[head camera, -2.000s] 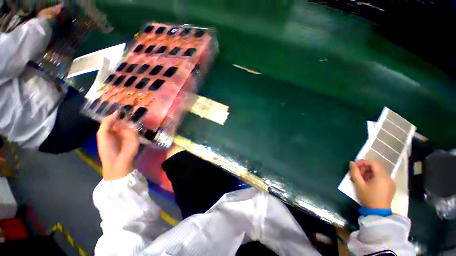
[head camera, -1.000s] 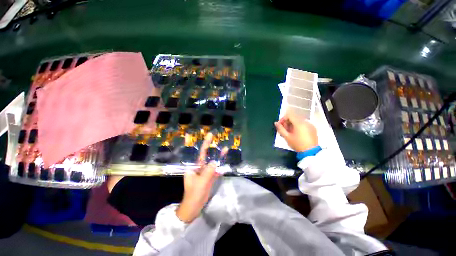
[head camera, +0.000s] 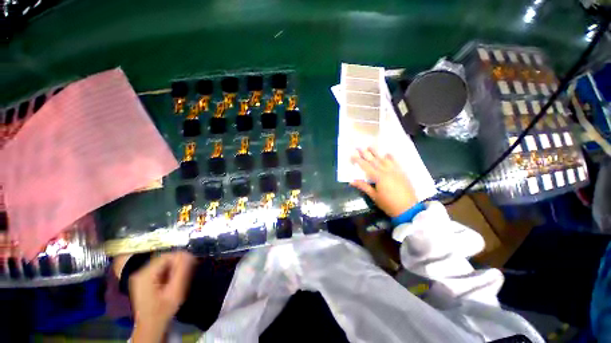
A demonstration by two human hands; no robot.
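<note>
A clear tray point(head camera: 231, 141) lies in front of me with rows of black square modules with orange flex tails. My left hand point(head camera: 159, 291) is blurred, with fingers curled, below the bench's front edge, left of the tray's near corner. Whether it holds anything cannot be seen. My right hand point(head camera: 385, 182) is open, palm down with fingers spread, on white label sheets point(head camera: 363, 100) right of the tray. The top sheet has a grid of grey-beige rectangles. A blue band is on my right wrist.
A pink sheet point(head camera: 84, 157) lies over stacked trays point(head camera: 50, 264) at the left. A round black mesh device point(head camera: 437, 98) in clear wrap stands right of the sheets. Stacked trays of white-covered modules point(head camera: 536, 124) are at the far right. A black cable point(head camera: 516, 149) crosses them.
The pink sheet no longer overlaps the clear tray's modules. My left hand has moved off the tray, down and left. My right hand's fingers have spread on the sheets. The view has shifted.
</note>
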